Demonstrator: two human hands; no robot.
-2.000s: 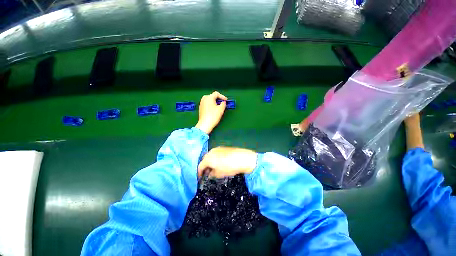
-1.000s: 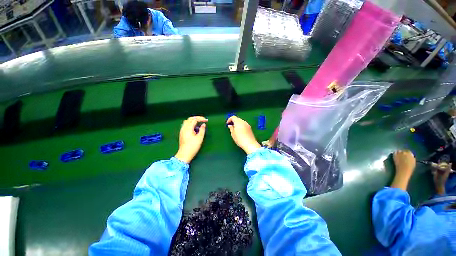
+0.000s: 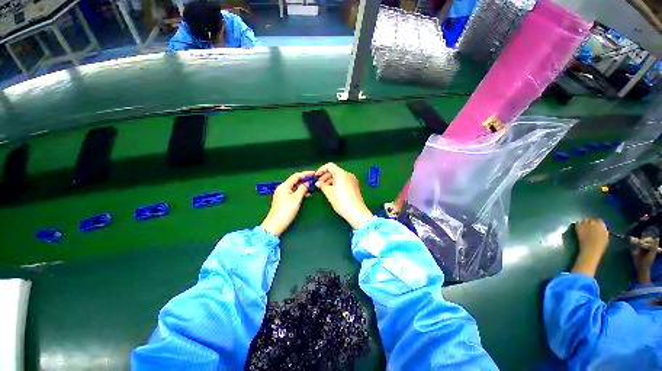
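Note:
My left hand [image 3: 288, 198] and my right hand [image 3: 340, 192] meet over the green belt. Their fingertips hold one small blue board [image 3: 311, 184] between them. Any black part in the fingers is too small to tell. Another blue board [image 3: 268, 188] lies on the belt just left of my left fingertips, and one [image 3: 374, 176] lies right of my right hand. More blue boards [image 3: 152, 211] lie in a row to the left. A pile of small black parts [image 3: 317, 326] lies on the bench between my forearms.
A clear bag of black parts [image 3: 464, 217] stands right of my right hand, against a pink-wrapped post [image 3: 512, 80]. Black housings [image 3: 187, 140] line the belt's far side. A white object [image 3: 13, 322] is at lower left. A neighbour's hand [image 3: 591, 235] holds a thin tool at right.
The view has swung right and down since the first frame. Since the second, my hands have come together on a blue board. The blue boards at left have shifted left.

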